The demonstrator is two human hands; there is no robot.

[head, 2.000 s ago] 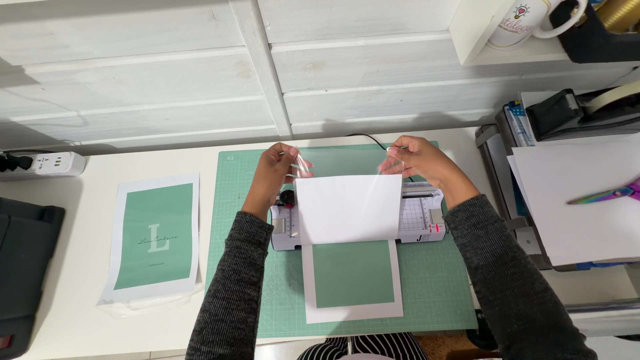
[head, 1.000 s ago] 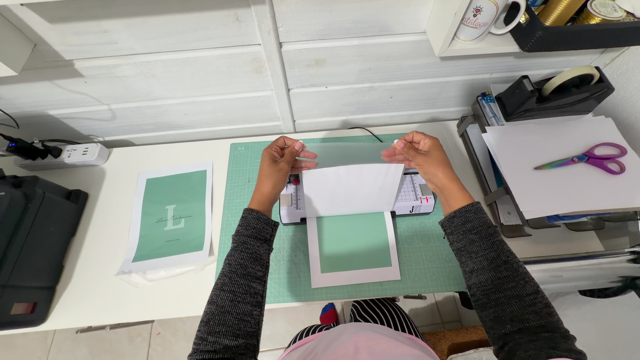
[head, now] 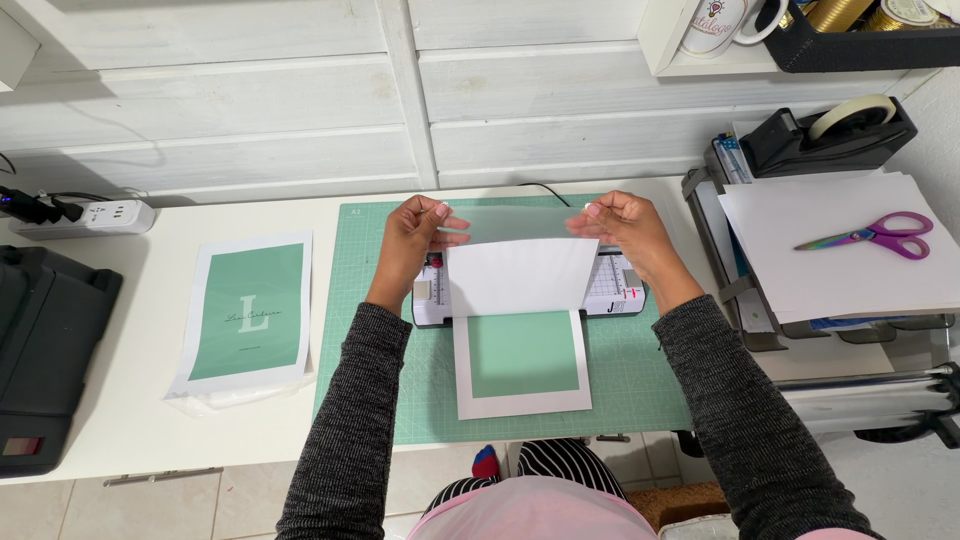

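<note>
My left hand [head: 426,232] and my right hand [head: 616,229] pinch the two upper corners of a clear plastic film [head: 517,223], which stands raised above a small white laminator or paper trimmer [head: 615,289]. Against the film is a white paper sheet [head: 521,279], its top edge slightly curved and its lower edge near the machine's front. From under the machine's front a green printed sheet with a white border [head: 523,356] extends toward me. All of this is over a green cutting mat [head: 360,285]. The machine's middle is hidden by the white sheet.
Left of the mat lies a green print [head: 262,300] on plastic film, with a black machine [head: 45,360] and a power strip [head: 112,219] beyond. At right, a paper stack [head: 832,285] holds purple-handled scissors [head: 900,234], near a tape dispenser [head: 817,142].
</note>
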